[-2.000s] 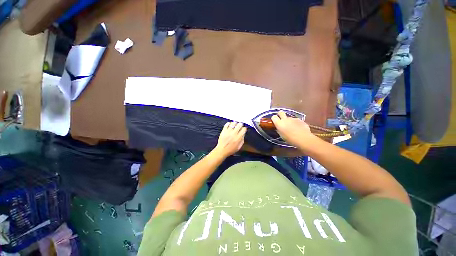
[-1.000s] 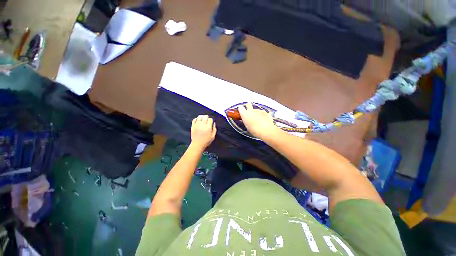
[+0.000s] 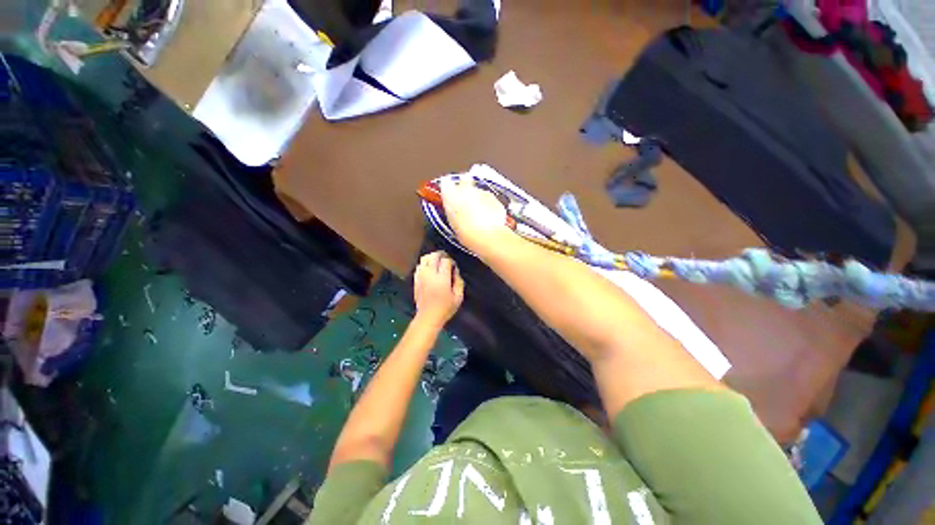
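Observation:
My right hand (image 3: 474, 212) is closed around the orange-brown handle of the steam iron (image 3: 439, 205), which rests at the far left end of the work, partly hidden by the hand. The white interlining strip (image 3: 666, 313) lies along the black garment panel (image 3: 513, 323) on the brown table; my right forearm covers part of both. My left hand (image 3: 439, 289) lies on the near left edge of the black panel, just below the iron; whether its fingers grip the cloth I cannot tell.
Black pieces with white interlining (image 3: 405, 67) lie at the upper left. A white scrap (image 3: 518, 90), grey small pieces (image 3: 634, 176) and finished black panels (image 3: 759, 138) lie at the far side. The rag-wrapped iron hose (image 3: 759, 272) runs right. Black cloth (image 3: 251, 241) hangs left of the table.
The iron in my right hand has moved left along the strip to its left end. My left hand stays near the panel's near edge. The view has turned, so the table appears rotated.

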